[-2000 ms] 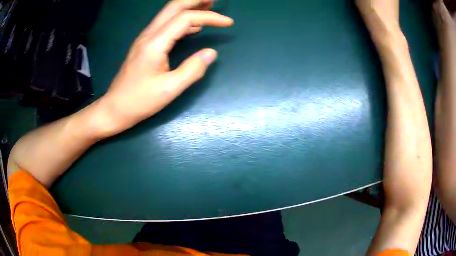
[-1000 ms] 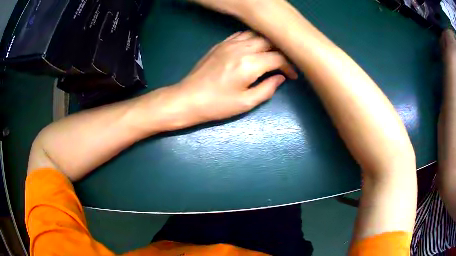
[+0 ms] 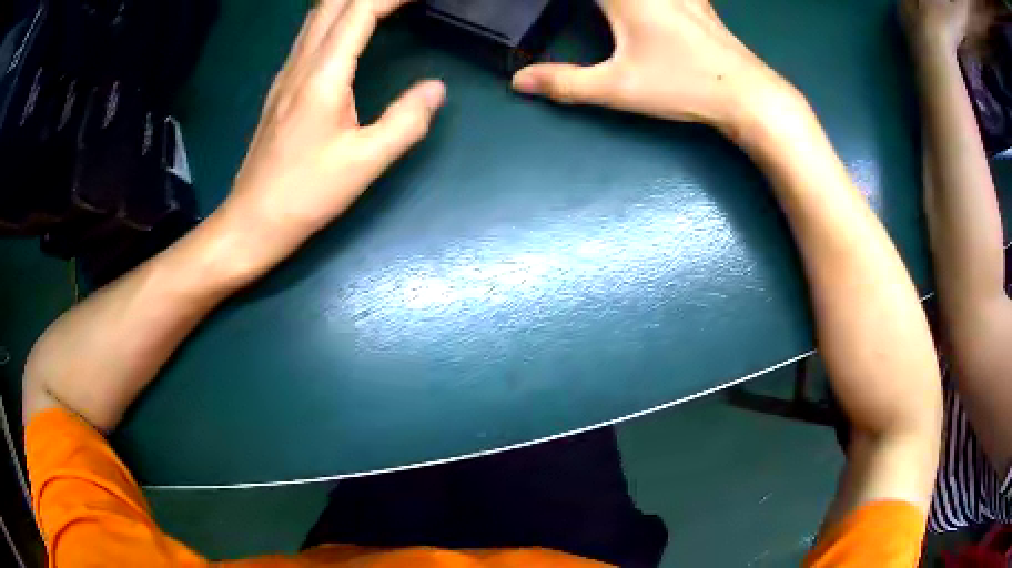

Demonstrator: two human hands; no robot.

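Observation:
A black box lies at the top edge of the view, between my hands, and is cut off by that edge. My right hand is at its right side, with the thumb stretched toward the box's near corner. The fingertips are out of the picture, so I cannot tell if they touch the box. My left hand is to the left of the box with the thumb apart from the fingers. Its fingertips reach the top edge of the view. A gap shows between my left thumb and the box.
Stacked black boxes stand at the left edge of the dark green table, one with a white label. At the right, another person's arm reaches over the table beside a dark item. The table's pale edge curves across below my arms.
The black box now shows at the top. My right arm no longer crosses over my left hand and has moved right. My left hand has moved left with its thumb spread.

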